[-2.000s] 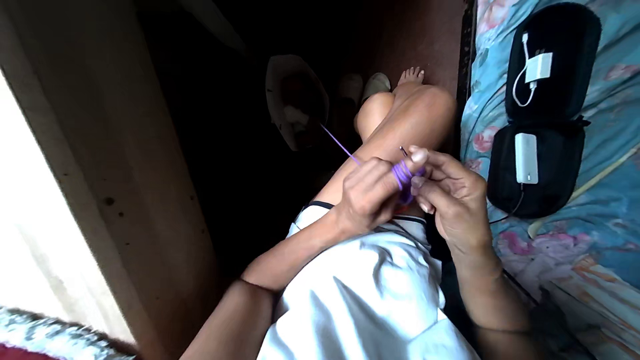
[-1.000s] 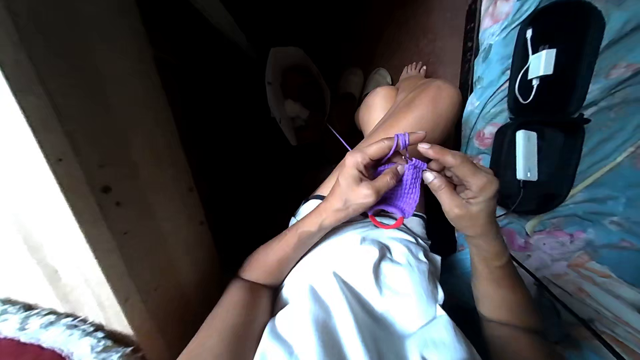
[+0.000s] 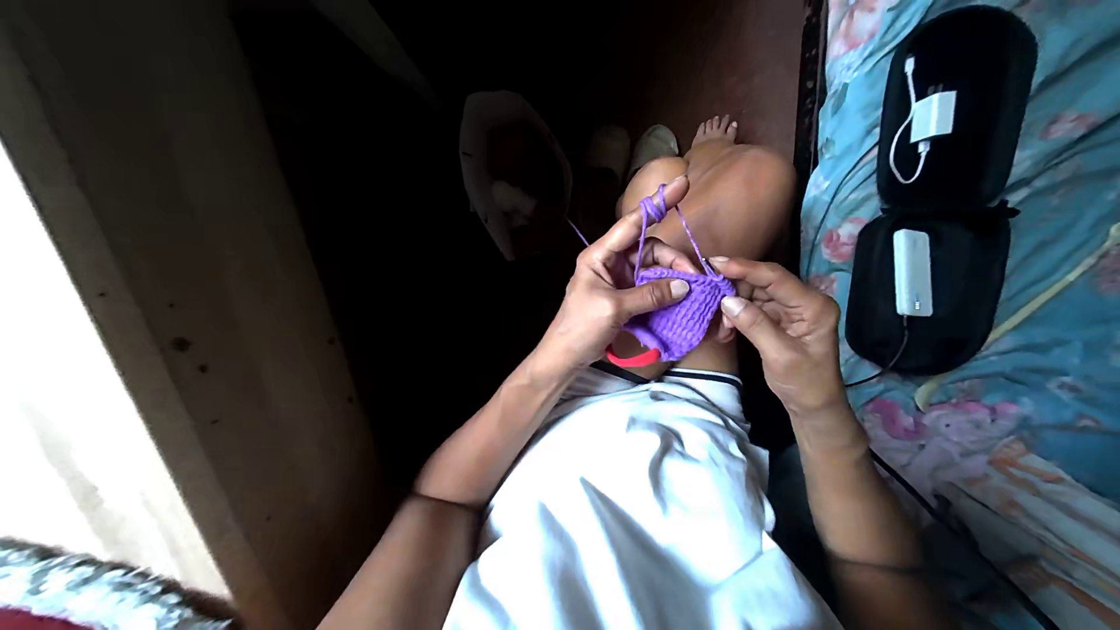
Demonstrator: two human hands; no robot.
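Note:
My left hand (image 3: 604, 289) pinches a small purple crocheted piece (image 3: 687, 319) with the thumb on its face, above my lap. Purple yarn (image 3: 653, 210) is wound around the raised left index finger and runs down to the top edge of the piece. A red ring-shaped band (image 3: 633, 358), partly hidden, lies at the lower left of the piece. My right hand (image 3: 779, 324) holds the upper right corner of the piece between thumb and fingers. Any hook in the right hand is too hidden to tell. A strand of yarn also leads off toward the dark upper left.
On the right, an open black zip case (image 3: 927, 346) holds a white charger (image 3: 933, 117) with a cable and a white power bank (image 3: 913, 273), on a floral bedsheet (image 3: 1067, 394). A pale container (image 3: 472, 166) stands in the dark beyond my left hand. A black cable passes my right forearm.
The left index finger has lifted and stretched the yarn up from the piece. The purple piece, mostly hidden two seconds ago, shows between the hands.

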